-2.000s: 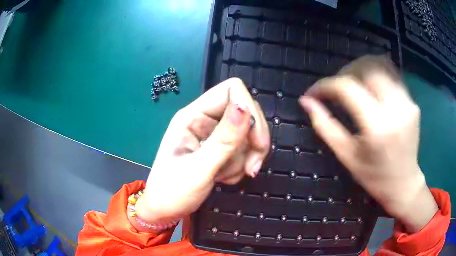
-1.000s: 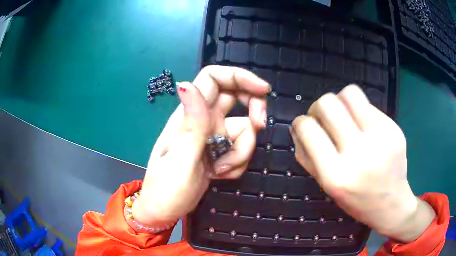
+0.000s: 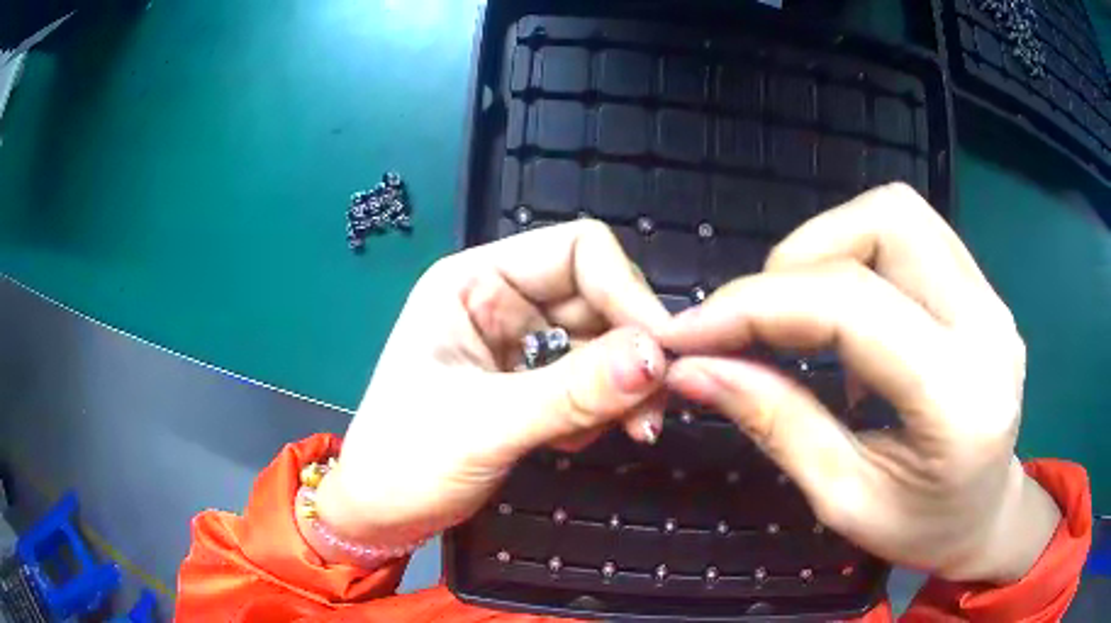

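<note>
My left hand (image 3: 524, 365) is curled around a clump of small metal parts (image 3: 546, 346), which shows silver and dark in the palm. My right hand (image 3: 853, 377) is beside it, its thumb and forefinger pinched against the left hand's thumb and forefinger tips. Whatever lies between the fingertips is hidden. Both hands are over a large black component tray (image 3: 694, 110). Small shiny parts sit at grid crossings in its near rows and in a row across its middle; the hands hide part of the grid.
A loose pile of parts (image 3: 379, 211) lies on the green mat (image 3: 219, 158), left of the tray. A second black tray (image 3: 1072, 91) with a silver pile is at upper right. A blue plastic object (image 3: 61, 554) stands on the grey floor at lower left.
My right hand has moved left from over the tray to meet my left fingertips. My left hand, more open a second ago, has its thumb and forefinger together. The tray appears slightly further left.
</note>
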